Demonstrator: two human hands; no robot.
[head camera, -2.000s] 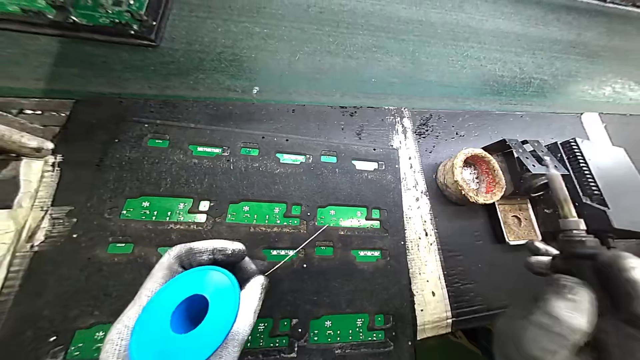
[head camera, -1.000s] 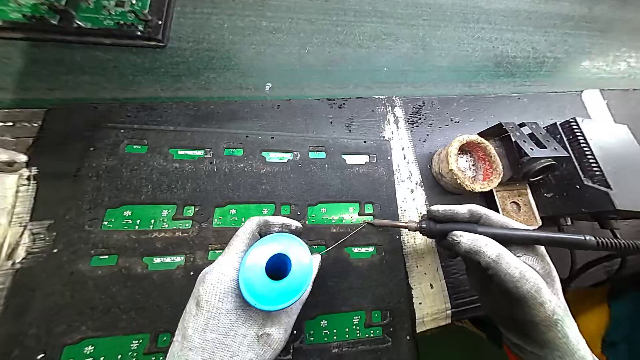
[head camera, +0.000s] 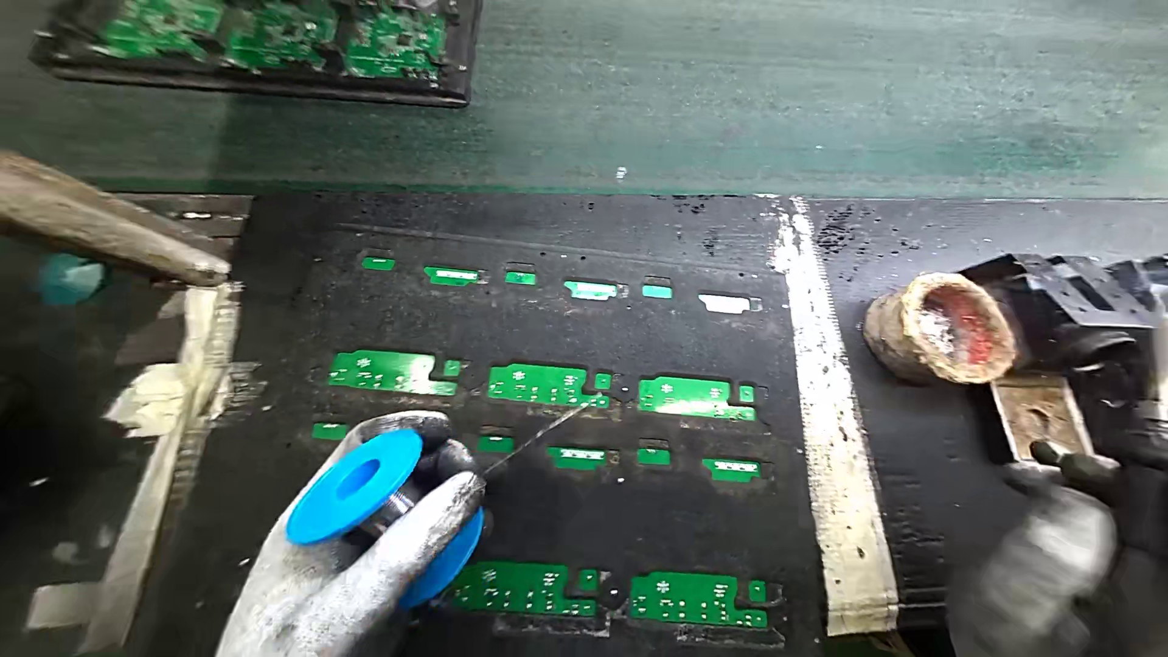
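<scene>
My left hand (head camera: 356, 547), in a grey-white glove, holds a blue spool of solder wire (head camera: 356, 488). From its fingertips the wire (head camera: 538, 438) runs up and right, its end over the right end of the middle green circuit board (head camera: 543, 385). More green boards (head camera: 698, 398) lie in cutouts of the black pallet (head camera: 547, 328). At the lower right my gloved right hand (head camera: 1040, 557) is blurred, its fingertips by the small metal sponge tray (head camera: 1045, 415) of the iron stand. Whether it holds the soldering iron does not show clearly.
A crusty round pot (head camera: 944, 328) stands beside the black soldering iron stand (head camera: 1068, 292). Whitish tape (head camera: 835, 429) runs down the right of the pallet. Beyond is a green surface (head camera: 730, 100) with a dark tray of boards (head camera: 265, 82). A worn rod (head camera: 109, 224) juts in from the left.
My right hand has moved from the right-hand board back to the stand. The solder wire's end has gone from that board to the middle one. The left hand has turned the spool.
</scene>
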